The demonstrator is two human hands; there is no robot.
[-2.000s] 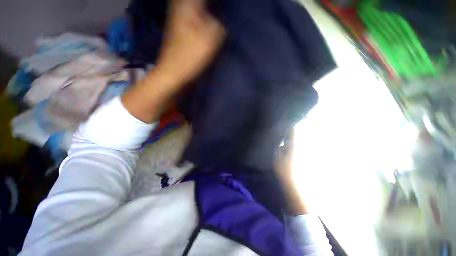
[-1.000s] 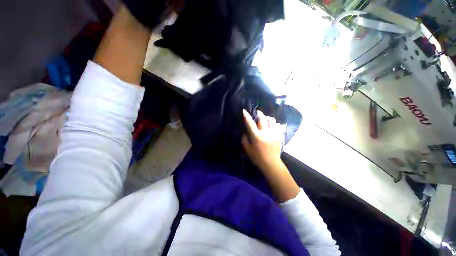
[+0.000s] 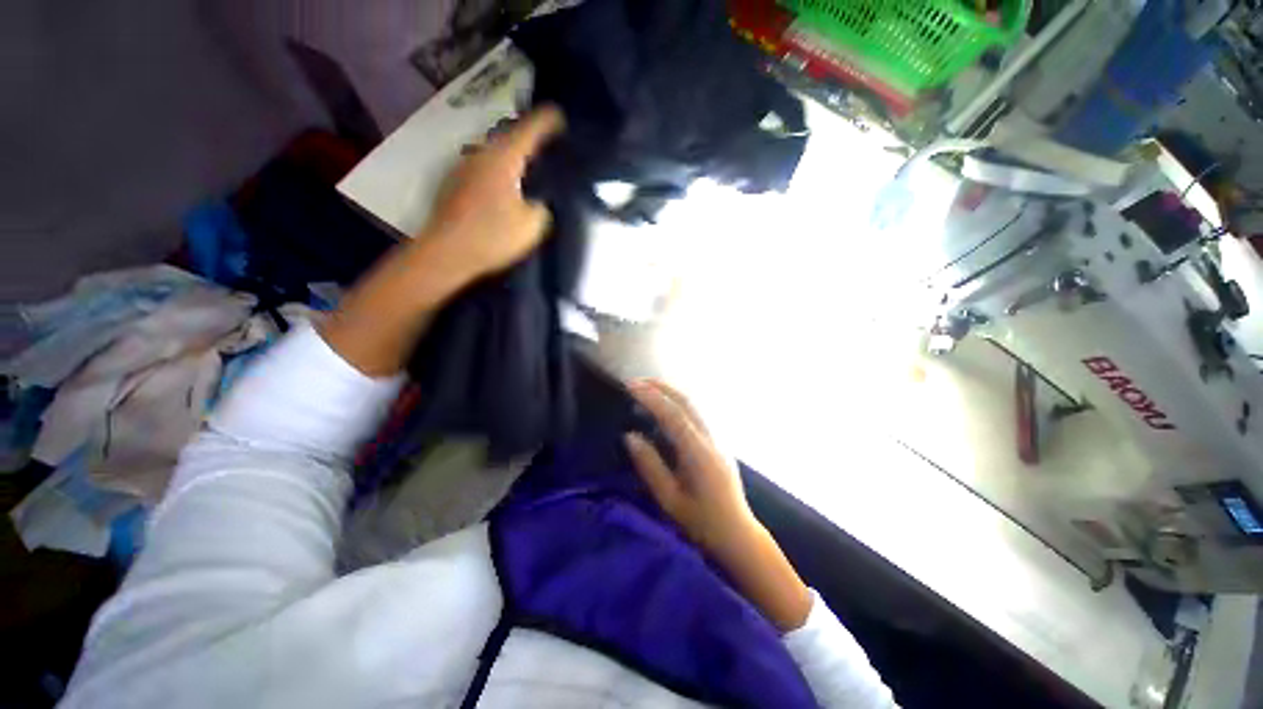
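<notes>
A dark navy garment piece [image 3: 506,353] hangs over the near edge of the white machine table [image 3: 859,499], down to my lap. More dark cloth [image 3: 665,104] lies bunched on the table's far left part. My left hand [image 3: 492,194] is at the upper left of the garment piece, slightly blurred, with the cloth at its fingers. My right hand [image 3: 686,464] is at the table's near edge, fingers bent over the cloth's lower right end. The white sewing machine [image 3: 1122,374] with red lettering stands to the right, away from the cloth.
A red-handled tool [image 3: 1026,413] lies on the bed under the machine arm. A green basket [image 3: 900,35] is at the far side. Pale mixed cloth pieces [image 3: 139,374] are heaped at the left. Strong lamp glare covers the table's middle.
The garment cloth has moved away from the needle area, leftward and onto the far left. My left hand has come lower and to the right; my right hand has moved down and slightly left.
</notes>
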